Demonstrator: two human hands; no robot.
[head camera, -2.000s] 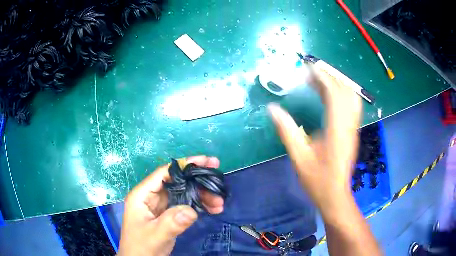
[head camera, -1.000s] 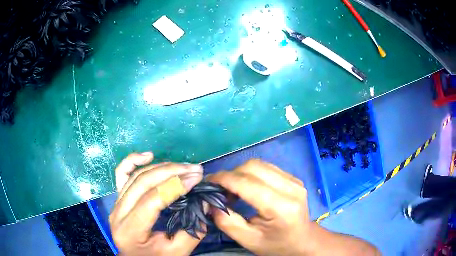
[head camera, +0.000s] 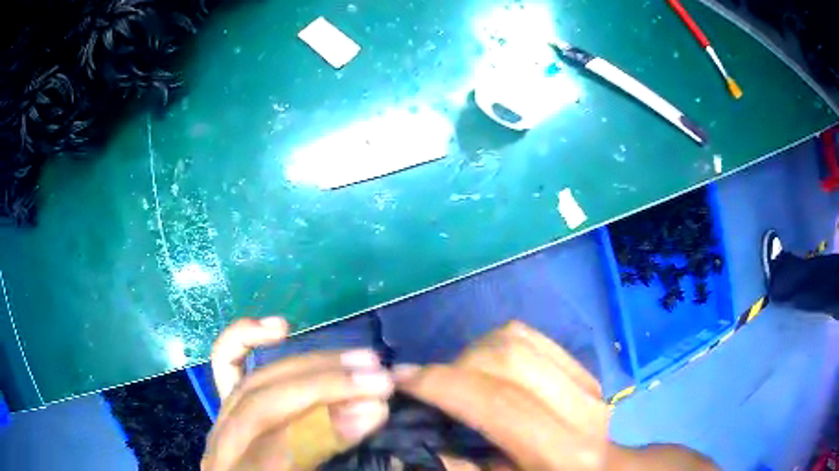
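Observation:
My left hand (head camera: 299, 405) and my right hand (head camera: 515, 396) meet at the bottom middle, in front of the table edge. Both hold a black spiky hair piece (head camera: 414, 432) between them. The fingers cover much of it and its lower part is close to the frame's bottom edge. A yellowish band sits on a left finger, partly hidden and blurred. A dark tip shows just above the fingertips; I cannot tell if it belongs to the same piece.
On the green table (head camera: 368, 248) lie a white strip (head camera: 377, 147), white block (head camera: 329, 42), glue bottle (head camera: 506, 106) in glare, craft knife (head camera: 635, 90), red paintbrush (head camera: 704, 41) and white scrap (head camera: 570, 209). A black heap (head camera: 83, 83) is far left. Blue bin (head camera: 681, 336) and a person's leg (head camera: 805, 281) are right.
My right hand has come from over the table near the knife to the hair piece. Both hands now sit lower and closer together. The person's foot at right has shifted.

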